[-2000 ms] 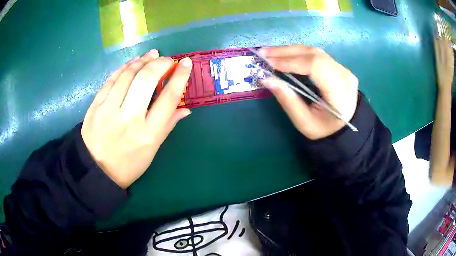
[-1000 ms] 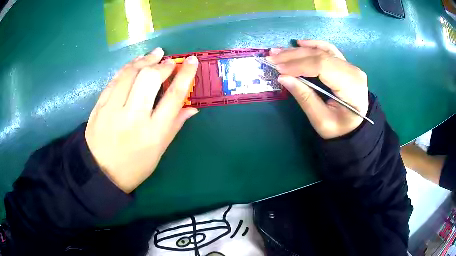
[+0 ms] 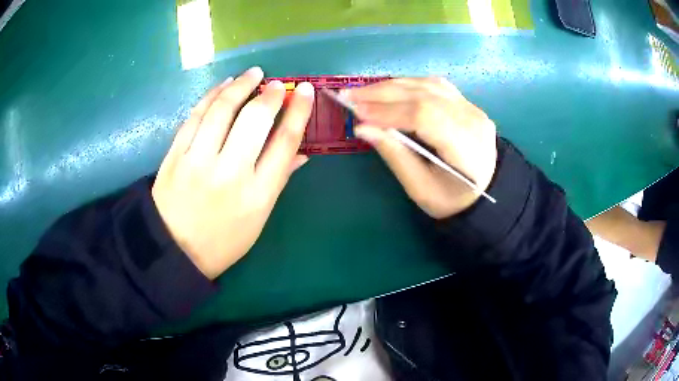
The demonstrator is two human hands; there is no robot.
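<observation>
A dark red phone housing (image 3: 324, 119) lies flat on the green table, its ribbed bay showing between my hands. My left hand (image 3: 231, 160) holds its left end, fingers over the orange end part (image 3: 289, 88). My right hand (image 3: 432, 134) holds tweezers (image 3: 443, 165) like a pen. Their tips are over the upper part of the bay, near the board end. The blue circuit board (image 3: 349, 125) is mostly hidden under my right hand; only a blue edge shows. I cannot tell whether the tips hold anything.
A yellow-green translucent sheet (image 3: 335, 21) lies beyond the housing. A black flat object (image 3: 575, 15) is at the upper right. Another person's forearm (image 3: 625, 232) is at the right, beyond the edge of the green table (image 3: 350, 223).
My right hand and the tweezers have moved left along the housing, from the board to the bay, now covering most of the board. My left hand still holds the orange end.
</observation>
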